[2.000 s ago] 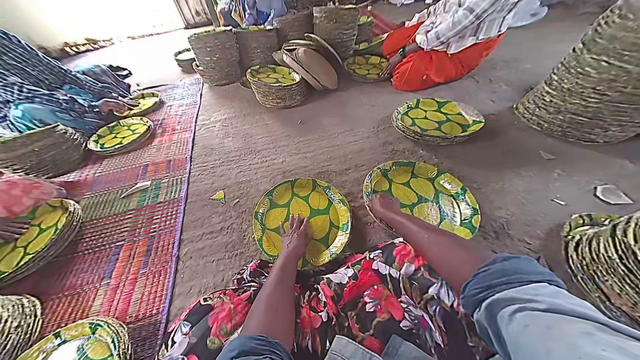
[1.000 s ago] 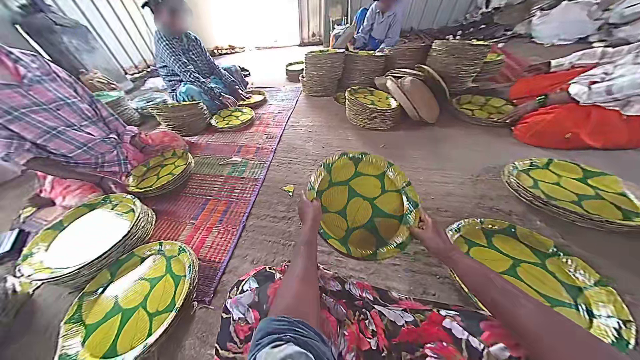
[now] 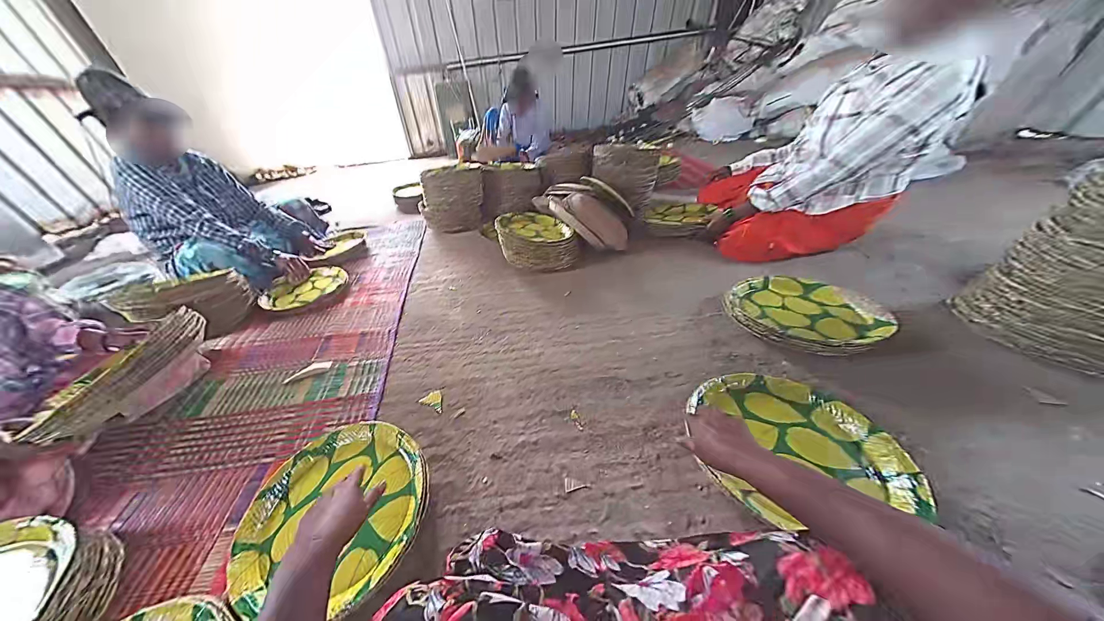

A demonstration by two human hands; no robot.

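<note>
My left hand (image 3: 336, 513) lies with its fingers apart over a green-and-yellow leaf-patterned plate (image 3: 379, 526), which tops a low stack partly on the woven mat. At the right, my right hand (image 3: 720, 440) touches the left rim of another leaf-patterned plate (image 3: 811, 435) on the floor; whether its fingers grip the rim cannot be told. Beyond that plate stands a low stack of such plates (image 3: 802, 315). A floral cloth (image 3: 638, 578) covers my lap between my two arms.
A striped woven mat (image 3: 345, 379) runs along the left. People sit at the left, far middle and right, by plate stacks (image 3: 539, 241). A tall stack (image 3: 1044, 285) stands at the right edge, another stack (image 3: 95, 569) at the lower left. Scraps (image 3: 433, 400) lie on the floor.
One second ago both hands held a plate up in front of me. Now they are apart, the left over a stack at the left, the right at a plate on the right.
</note>
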